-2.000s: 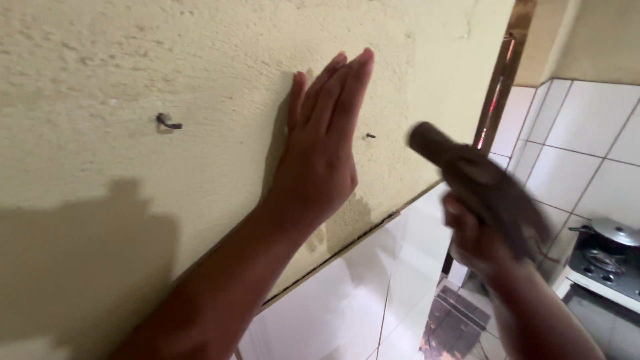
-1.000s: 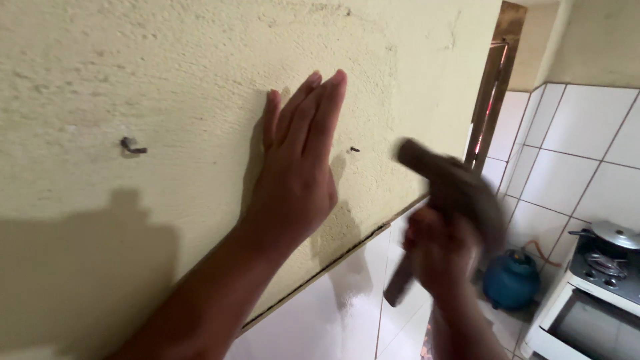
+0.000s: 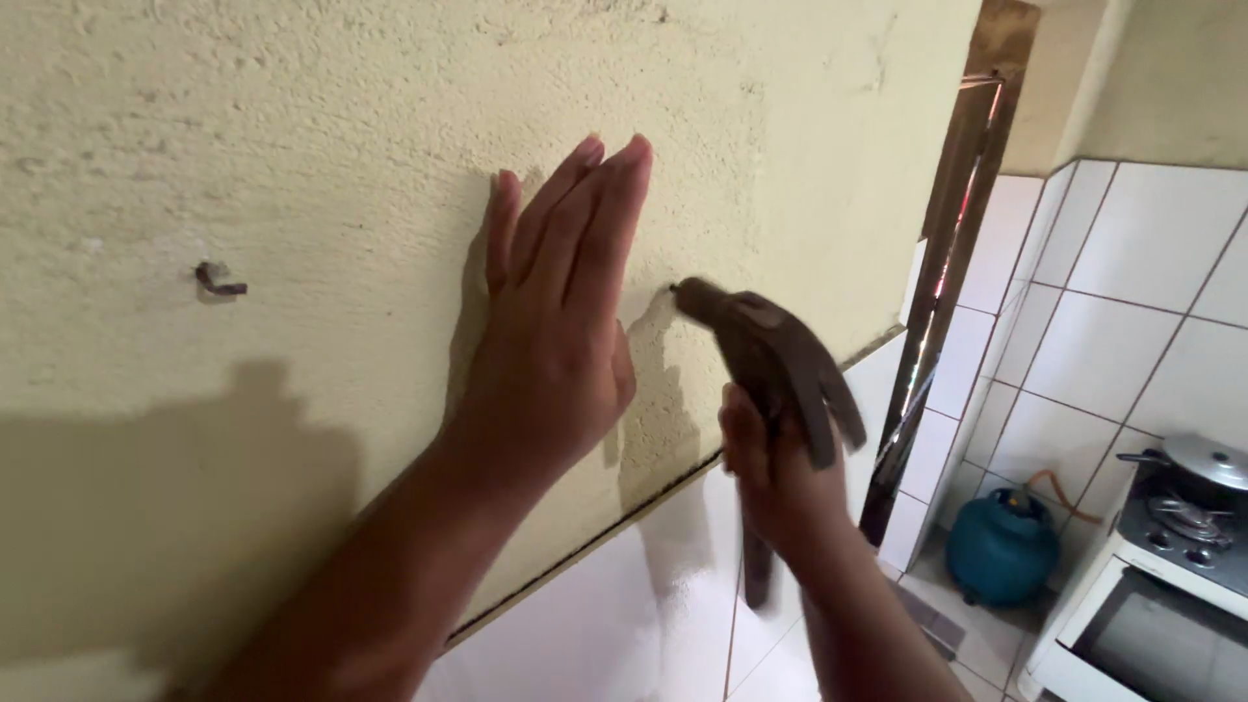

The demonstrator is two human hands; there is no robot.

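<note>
My left hand (image 3: 556,312) rests edge-on against the yellow plastered wall (image 3: 390,175), its fingers pointing up and holding nothing. To its right, my right hand (image 3: 785,478) grips a claw hammer (image 3: 770,341) high on the handle, close to the head. The hammer's striking face is at a small dark nail (image 3: 673,289) in the wall; whether they touch is hard to tell. Further left, a bent metal hook or nail (image 3: 220,283) sticks out of the plaster.
White tiles (image 3: 604,614) cover the wall's lower part below a dark edge. At the right are a door frame (image 3: 936,273), a blue gas cylinder (image 3: 1002,546) and a white stove (image 3: 1131,614) with a lidded pan (image 3: 1209,460) on it.
The hammer in my right hand has moved left to the nail; earlier there was a gap between them. My left hand has stayed against the wall. The view has shifted somewhat.
</note>
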